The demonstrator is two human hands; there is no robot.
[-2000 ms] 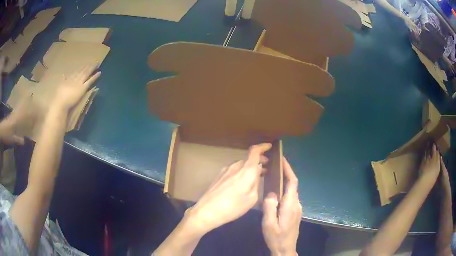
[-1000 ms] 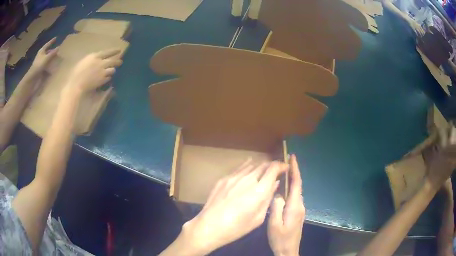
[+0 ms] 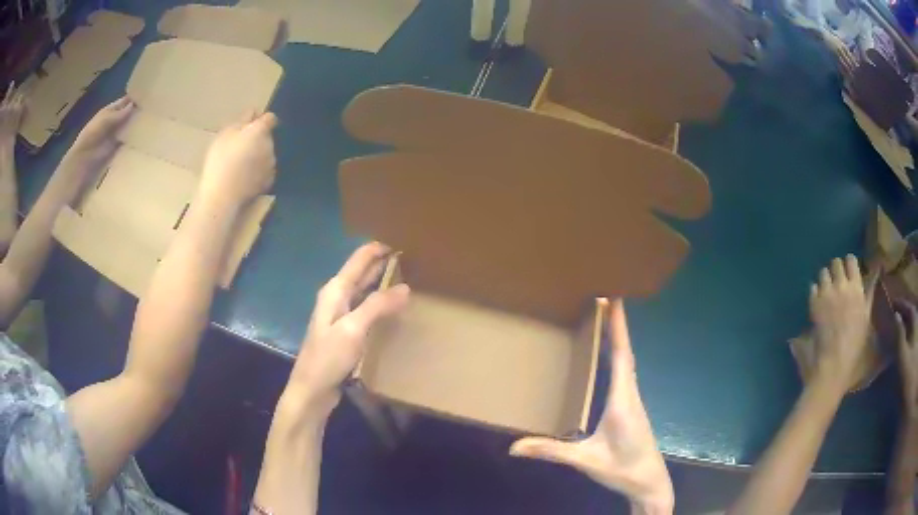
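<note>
The part-folded mailer box (image 3: pixel 473 362) lies in front of me, its near edge over the table's edge. Its lid panel (image 3: pixel 523 191) stands up behind the tray, with notched sides and rounded ends. Both side walls are upright. My left hand (image 3: pixel 347 317) grips the left side wall, the thumb over its top. My right hand (image 3: pixel 609 433) lies against the outside of the right wall, fingers along it and the thumb spread under the near right corner. The near edge has no raised front wall in view.
A person's hands at left hold a flat box blank (image 3: pixel 161 186). At right, other hands work on a part-folded box (image 3: pixel 856 367). An open box opposite (image 3: pixel 624 60) stands just beyond my lid. A flat cardboard sheet (image 3: pixel 342 20) lies on the green table (image 3: pixel 750 302).
My left hand has moved from the right side wall to the left one. The box has shifted slightly right and tilted. The left neighbour's blank has been turned and shows its slots.
</note>
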